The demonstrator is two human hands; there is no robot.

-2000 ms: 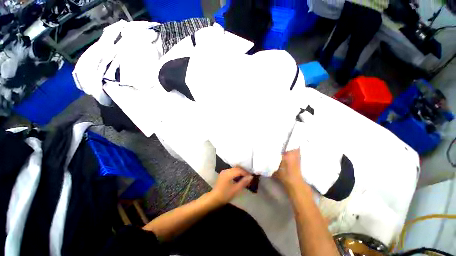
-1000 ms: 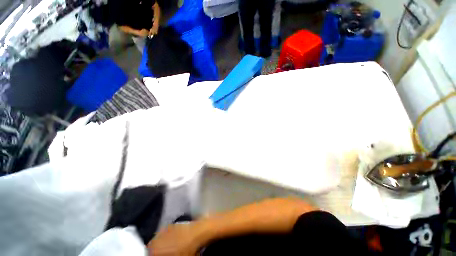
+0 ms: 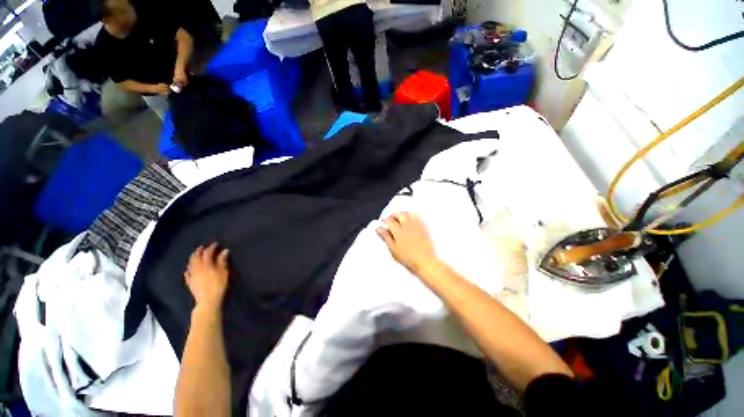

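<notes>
A garment with a broad black panel (image 3: 269, 212) and white parts (image 3: 343, 301) lies spread over the white pressing table (image 3: 555, 163). My left hand (image 3: 208, 277) rests flat on the black panel, fingers apart. My right hand (image 3: 409, 243) lies on the white cloth near the black panel's edge, fingers spread, holding nothing that I can see. A steam iron (image 3: 591, 256) with a brown wooden handle stands on its white rest cloth (image 3: 587, 305) at the right.
Striped knit cloth (image 3: 135, 208) and a white heap (image 3: 81, 326) lie at the left. Beyond the table are blue crates (image 3: 277, 94), a red container (image 3: 424, 91), a seated person (image 3: 139, 57) and a standing person's legs (image 3: 351, 53). A yellow hose (image 3: 624, 175) hangs at the right.
The garment now lies spread with its black side up across the table, over the part that showed bare white. Both hands now rest on it. The view has shifted.
</notes>
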